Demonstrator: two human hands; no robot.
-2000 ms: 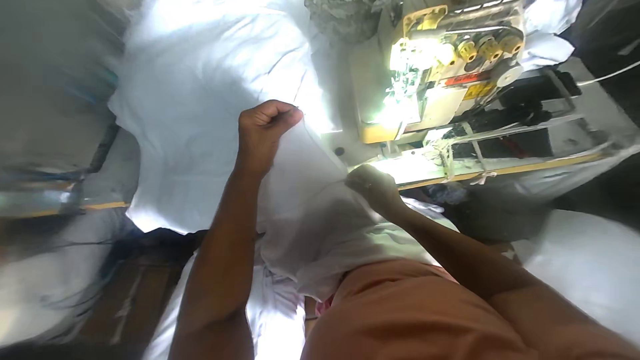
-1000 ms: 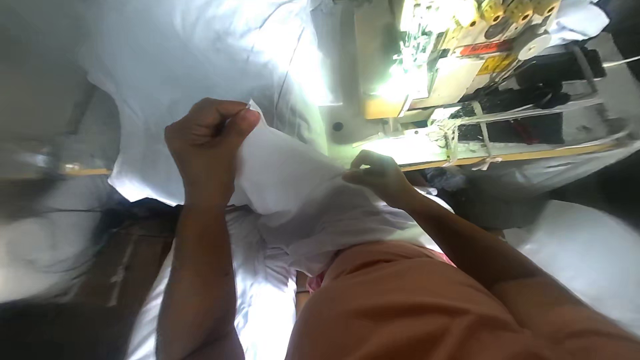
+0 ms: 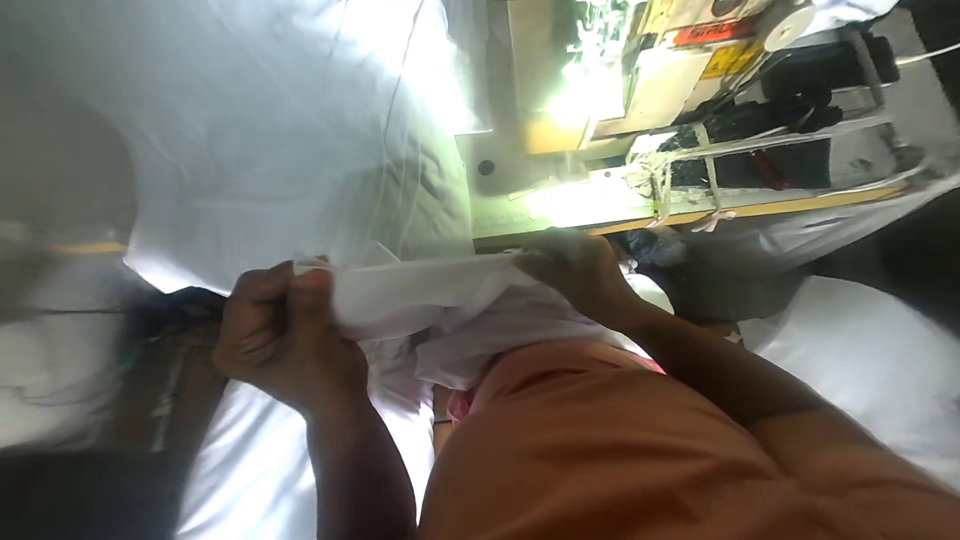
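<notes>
My left hand [image 3: 289,334] is closed on one end of a white fabric piece [image 3: 420,289], pinching its edge between thumb and fingers. The cloth stretches across in front of my body to my right hand [image 3: 581,274], which grips its other end; those fingertips are blurred. Loose folds hang below, close to my orange shirt. Both hands are on the near side of the table edge, below the lit industrial sewing machine [image 3: 660,67]. A large white cloth [image 3: 277,172] lies over the table at the left, with loose threads on it.
The table's yellowish front edge [image 3: 817,202] runs to the right, with strips of thread and cloth tied near it. A small hole [image 3: 486,167] shows in the work surface beside the machine. White fabric [image 3: 870,360] is heaped at the lower right, and more lies at the far left.
Both hands have come down toward my body with the fabric, off the machine's work surface. The left hand first moved left, away from the machine. The cloth between them is now stretched nearly level.
</notes>
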